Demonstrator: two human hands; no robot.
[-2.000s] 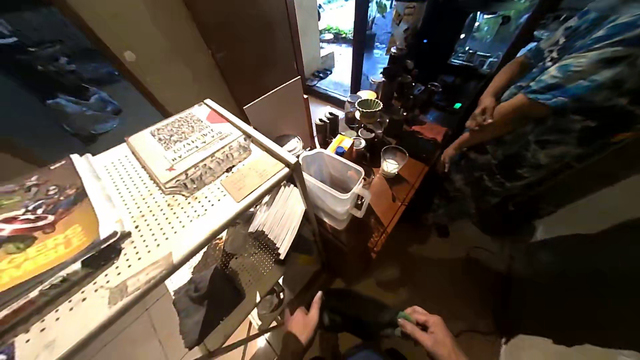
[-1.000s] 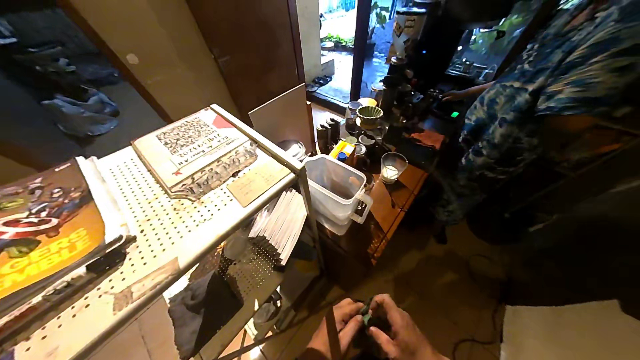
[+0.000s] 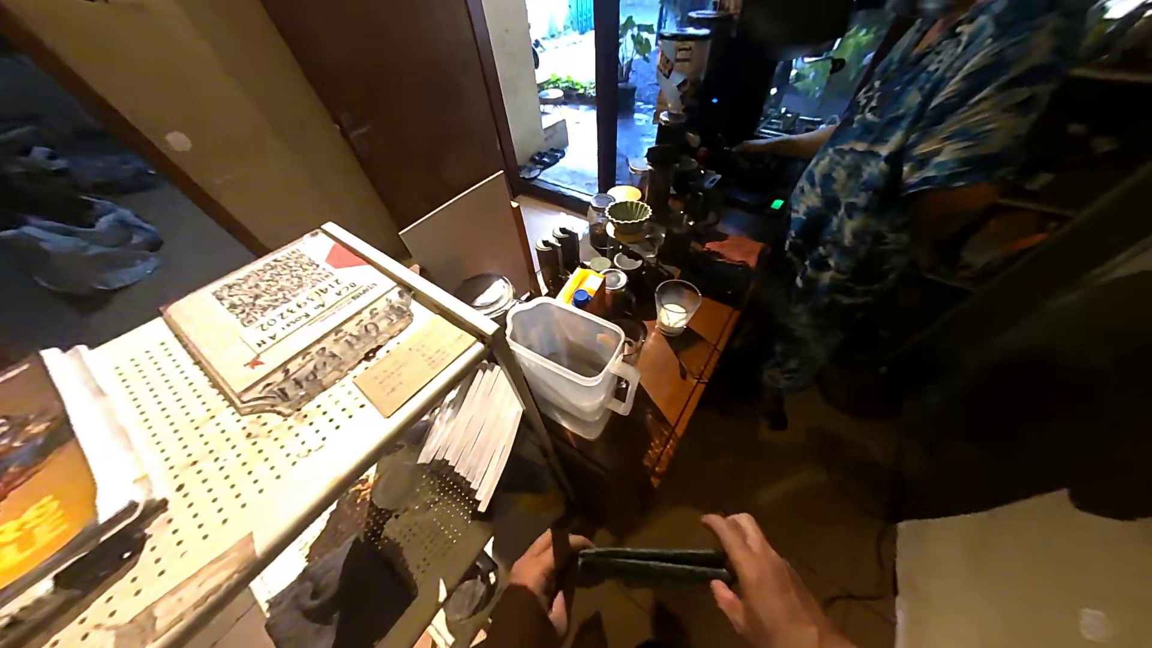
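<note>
A dark green, long folded item, perhaps a cloth [image 3: 655,565], stretches between my two hands at the lower middle. My left hand [image 3: 543,576] grips its left end, partly behind the shelf's dark post. My right hand [image 3: 765,580] holds the right end between thumb and fingers. Above them, a clear plastic pitcher [image 3: 567,346] with a handle stands beside the wooden table [image 3: 688,378]. On that table are a glass with pale contents [image 3: 677,308], a ribbed coffee dripper [image 3: 628,212] and several jars.
At left stands a perforated metal shelf [image 3: 297,459] bearing a printed-code board [image 3: 288,315], a cardboard note [image 3: 418,364] and a magazine [image 3: 40,504]. White papers [image 3: 475,427] stick out below. A person in a blue patterned shirt [image 3: 936,117] stands right of the table, one arm reaching toward the dark equipment.
My hands were close together a second ago and are now apart, with the dark green item stretched between them. The other person's arm has moved from near the table's right edge toward the equipment behind.
</note>
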